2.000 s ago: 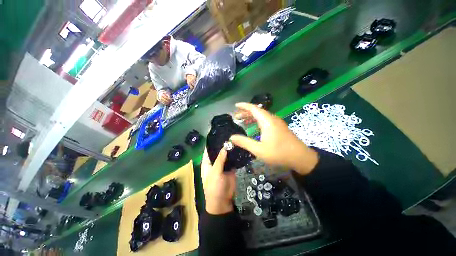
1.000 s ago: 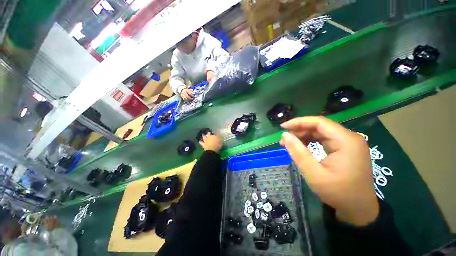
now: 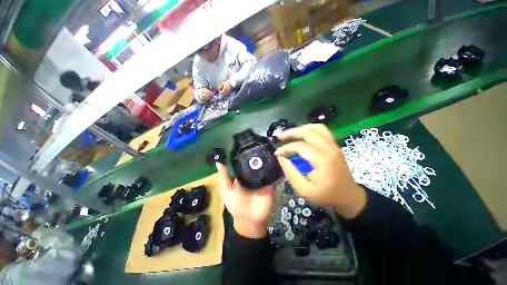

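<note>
A black rounded housing [image 3: 256, 161] with a pale round centre is held up over the bench, its projecting end pointing up. My left hand [image 3: 247, 206] holds it from below. My right hand [image 3: 317, 167] is at its right side, fingertips touching or close to its edge; whether they pinch anything is unclear. Under my hands, the grey-black parts tray [image 3: 347, 261] holds loose pale discs [image 3: 289, 217] and small black inserts [image 3: 325, 236]. My right hand and the housing hide part of the tray and its blue edge.
A cardboard sheet [image 3: 208, 259] on the left carries several black housings [image 3: 194, 234]. White ring-ended levers [image 3: 389, 161] lie in a pile at right, beside another cardboard sheet [image 3: 472, 139]. The green conveyor [image 3: 344, 89] carries spaced black units. A person [image 3: 219, 69] works opposite beside a blue crate [image 3: 183, 136].
My left hand has come back from the conveyor and now holds a housing over the tray. My right hand has moved left to that housing. The person at lower left has shifted.
</note>
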